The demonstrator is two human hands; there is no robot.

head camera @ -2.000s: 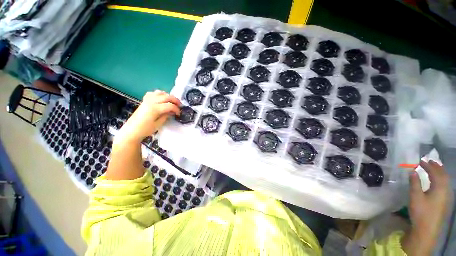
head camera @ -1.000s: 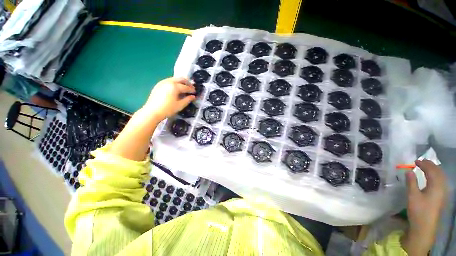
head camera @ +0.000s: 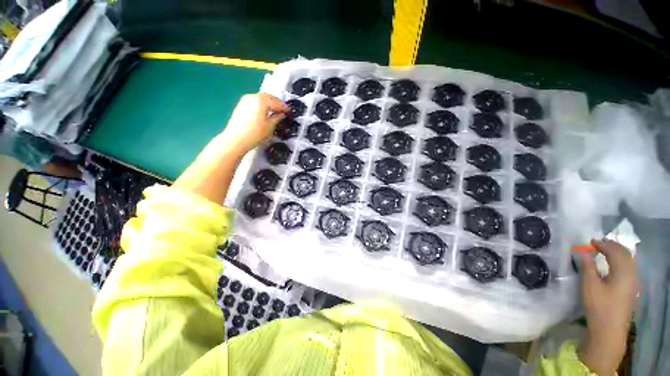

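Note:
A translucent white blister tray [head camera: 441, 297] lies flat in front of me, its pockets filled with round black watch cases [head camera: 390, 170]. My left hand [head camera: 255, 123] is at the tray's left edge, its fingertips touching a watch case in the second row from the back; the fingers partly hide that case. My right hand [head camera: 611, 283] is at the right of the tray, holding a thin orange-handled tool [head camera: 585, 249] and a crumpled white wiping cloth [head camera: 621, 239].
A green mat [head camera: 184, 110] with yellow lines lies left of the tray. Layered grey-white sheets [head camera: 59, 81] are piled at upper left. Filled trays [head camera: 253, 302] and a dark glossy heap [head camera: 117, 202] are lower left. A black stool [head camera: 33, 194] stands beyond. Thin white sheets [head camera: 624, 158] lie at right.
My left hand has moved along the tray's left column from the front corner case towards the back. The view has shifted a little. My right hand still holds the cloth and orange tool.

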